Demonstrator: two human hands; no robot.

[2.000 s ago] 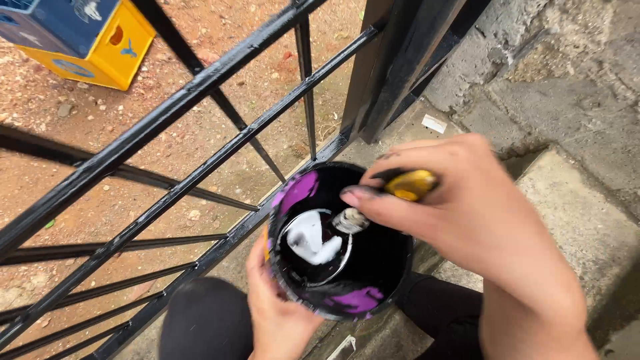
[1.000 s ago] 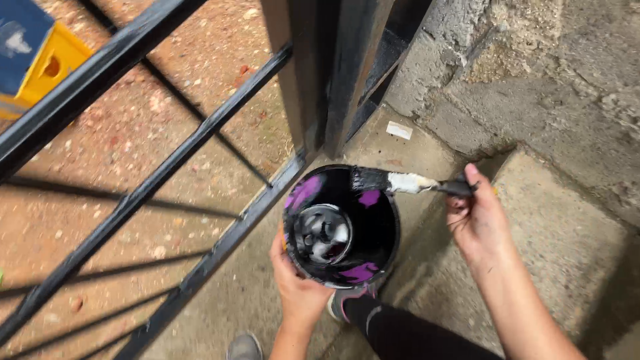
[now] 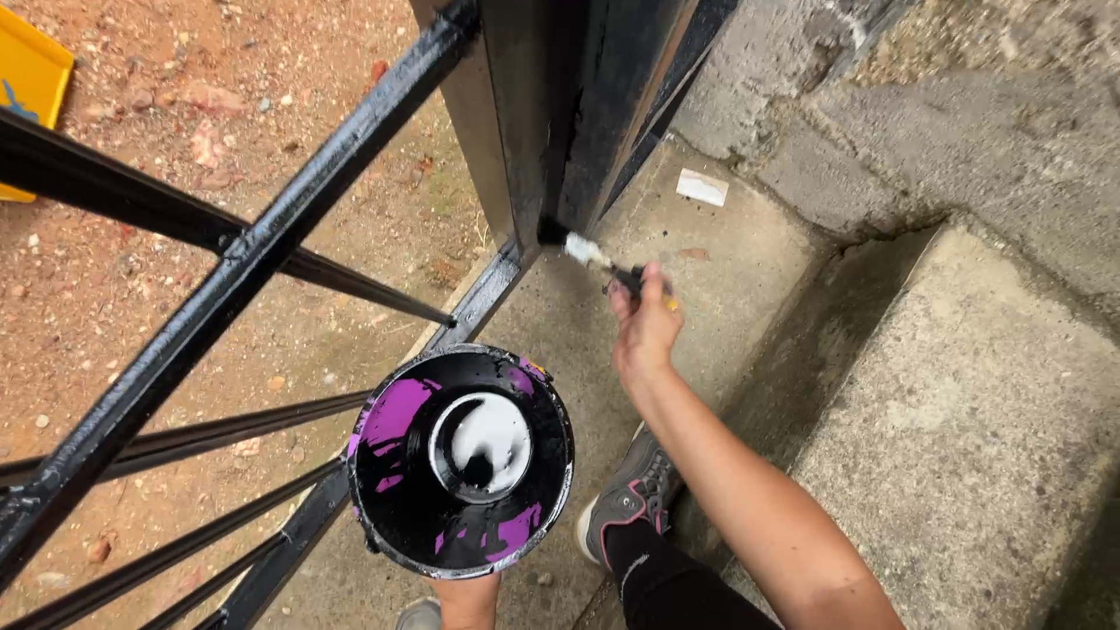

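Observation:
My right hand (image 3: 646, 324) grips the dark handle of a paintbrush (image 3: 588, 251). The brush's black bristles touch the foot of a dark metal gate post (image 3: 542, 114), where it meets the black bottom rail (image 3: 486, 297). Below and to the left, my left hand (image 3: 468, 599) supports a purple plastic paint container (image 3: 398, 416) smeared with black paint; the fingers are mostly hidden beneath it. Glossy black paint with a bright reflection shows at its bottom. Black metal bars (image 3: 236, 254) cross the left side of the view.
Concrete steps (image 3: 954, 394) and a rough stone wall (image 3: 919, 122) lie on the right. A small white piece (image 3: 702, 187) rests on the concrete near the post. Beyond the bars are reddish gravelly ground (image 3: 219, 114) and a yellow crate (image 3: 35, 61). My shoe (image 3: 626, 499) is beside the container.
The brush was inside the container, then over its rim; now it is against the foot of the post. My right hand has moved away from the container with it. The view has shifted.

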